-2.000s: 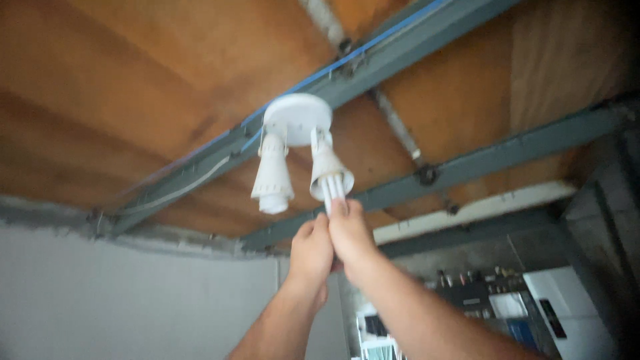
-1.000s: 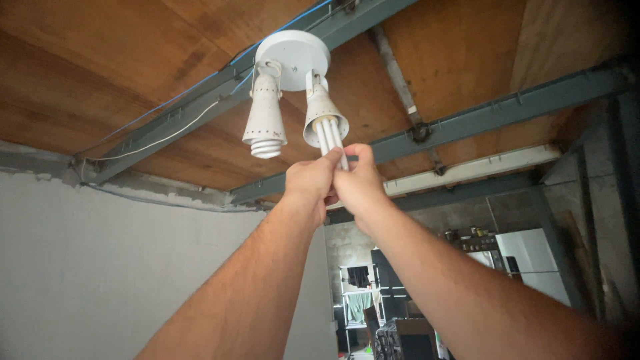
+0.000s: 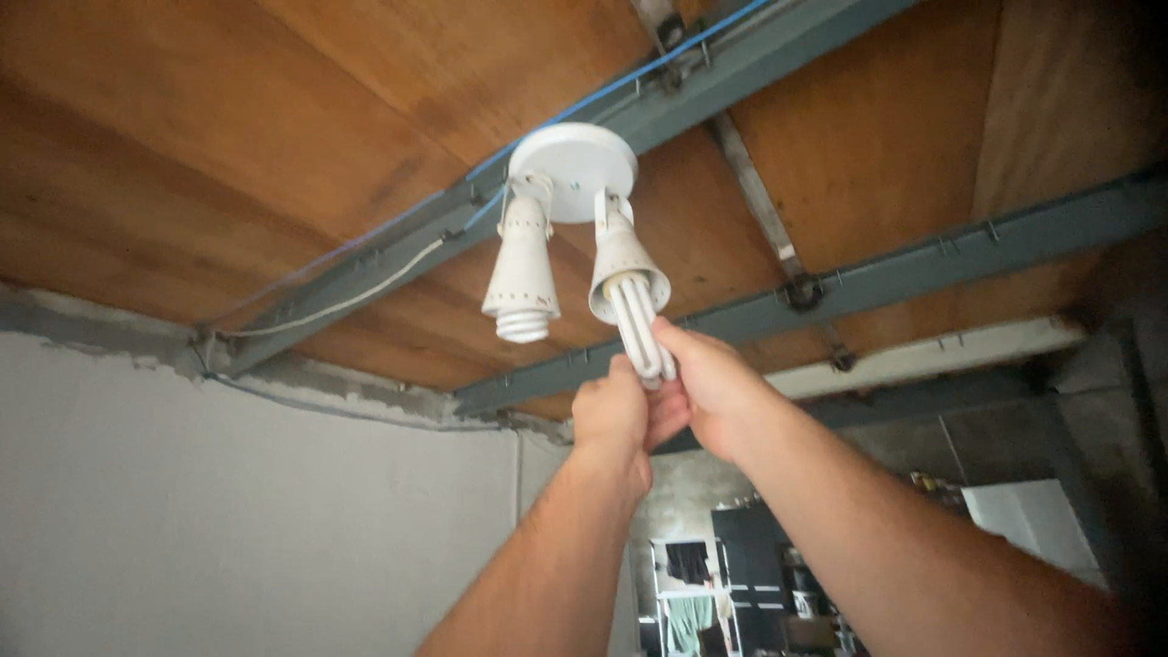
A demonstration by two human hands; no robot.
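A white two-head ceiling light fixture (image 3: 573, 169) is mounted against a grey beam. From its right lamp shade (image 3: 630, 265) a tubular compact fluorescent bulb (image 3: 643, 333) points down, its base inside the shade. My right hand (image 3: 716, 379) has its fingertips at the right side of the tubes. My left hand (image 3: 616, 411) is at the bulb's lower end, partly behind it; whether its fingers press the glass is hard to tell. The left lamp shade (image 3: 520, 269) holds a spiral fluorescent bulb (image 3: 522, 326), which neither hand touches.
Grey metal beams (image 3: 912, 265) cross the plywood ceiling (image 3: 365, 119). A blue cable (image 3: 620, 82) and a white wire (image 3: 365, 297) run along one beam. A pale wall (image 3: 274, 520) stands at the left. Below are a rack with hanging cloths (image 3: 689, 598) and a dark cabinet (image 3: 753, 566).
My hands have shifted at the bulb's lower end, and more of its tubes shows between them than a second ago. The spiral bulb stays in its shade.
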